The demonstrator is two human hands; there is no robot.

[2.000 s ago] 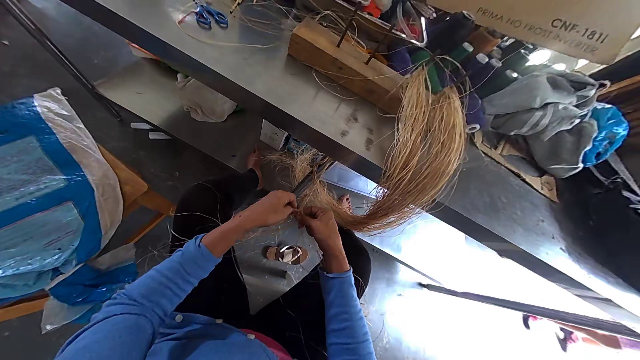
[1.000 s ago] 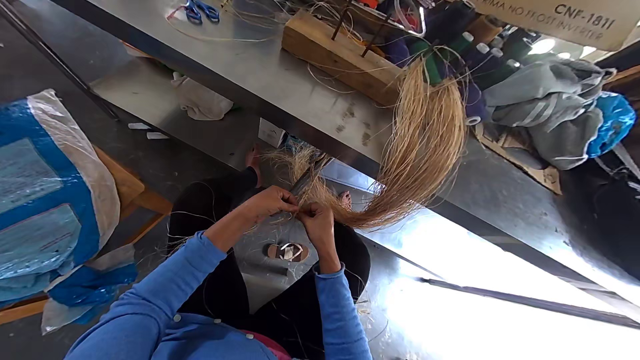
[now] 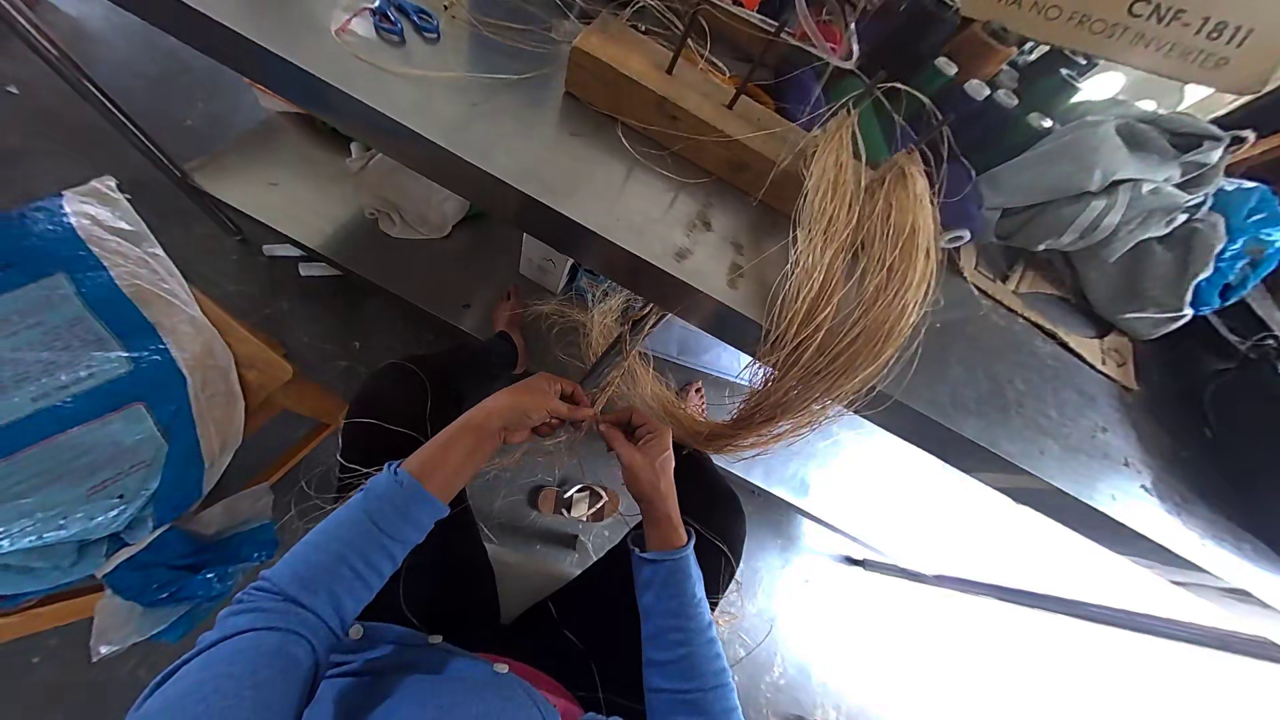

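Note:
My left hand (image 3: pixel 535 408) and my right hand (image 3: pixel 640 455) are close together above my lap, fingertips pinching thin straw-coloured fibre strands between them. The strands themselves are too fine to follow. Just beyond the hands, a long bundle of natural plant fibre (image 3: pixel 850 290) hangs from metal pins on a wooden block (image 3: pixel 690 100) and curves down over the table edge. Its loose, frayed end (image 3: pixel 590 325) spreads out behind my left hand, beside a dark bar whose kind I cannot tell.
A metal table (image 3: pixel 500 120) crosses the view, with blue-handled scissors (image 3: pixel 405 20), thread cones (image 3: pixel 1010 120), a grey cloth garment (image 3: pixel 1110 220) and a cardboard box (image 3: pixel 1140 40). At left, a plastic-wrapped blue package (image 3: pixel 170 380) rests on a wooden stool (image 3: pixel 250 350). A sandal (image 3: pixel 578 502) lies below.

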